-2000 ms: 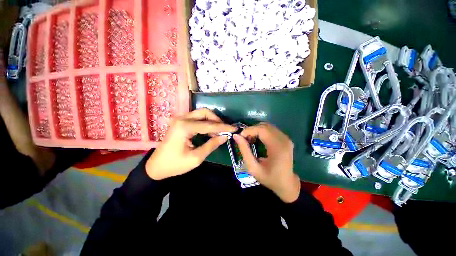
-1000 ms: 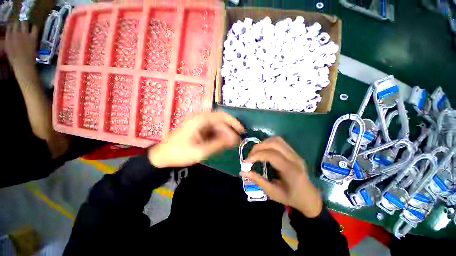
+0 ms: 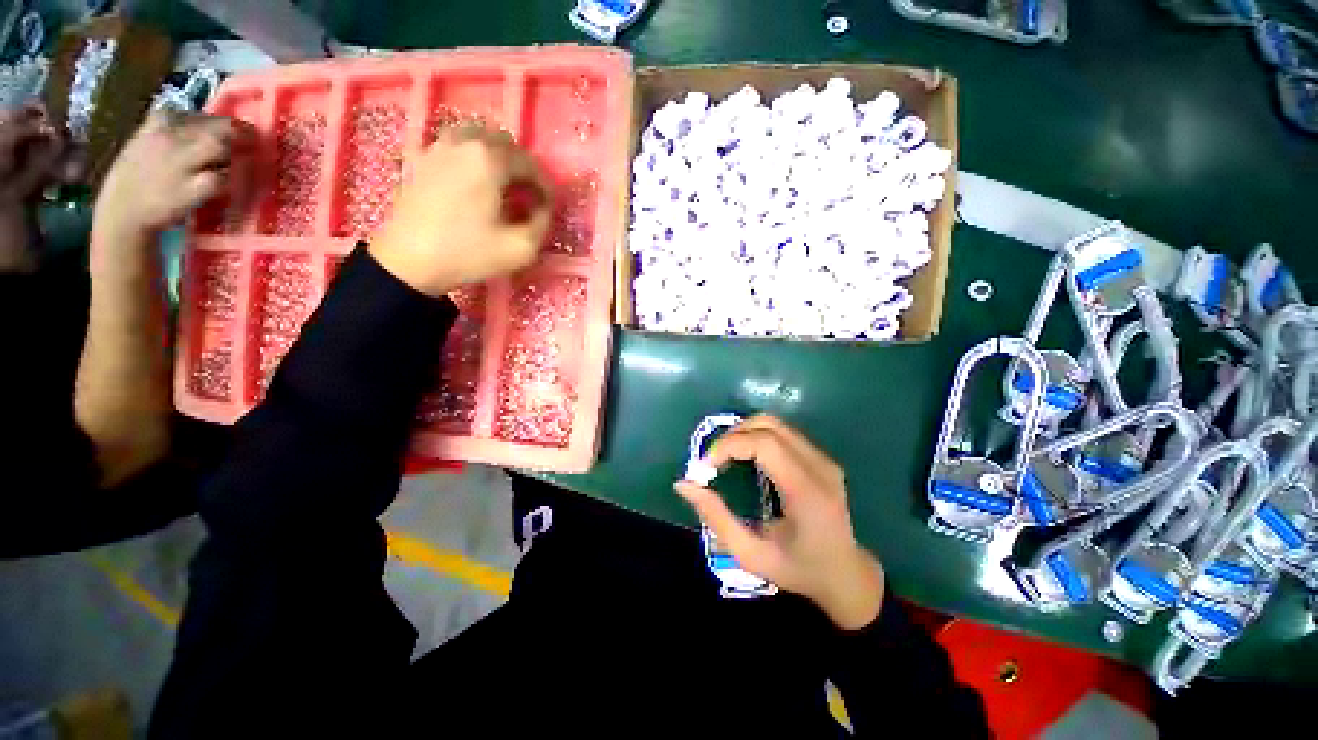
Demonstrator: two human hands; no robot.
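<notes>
A loop-shaped workpiece [image 3: 740,578] with a blue band at its lower end is at the bench's near edge. My right hand [image 3: 792,509] pinches a white collar [image 3: 701,470] between thumb and finger beside the loop's upper part, and its other fingers cover part of the loop. My left hand [image 3: 466,214] is over the upper right pockets of the pink compartment tray [image 3: 614,268], fingers curled; whether it holds a small ring is too small and blurred to tell. Small thin rings lie in the tray pockets.
A box [image 3: 937,268] heaped with white collars stands right of the tray. A pile of blue-banded loops [image 3: 1142,477] lies at the right. Single loops lie at the far edge. Another person's hand [image 3: 162,171] is at the tray's left side. A red stool [image 3: 1012,672] shows below the bench.
My left hand has left the workpiece and moved up and left over the tray. My right hand stays at the loop with the collar. The other person's hand has moved to the tray.
</notes>
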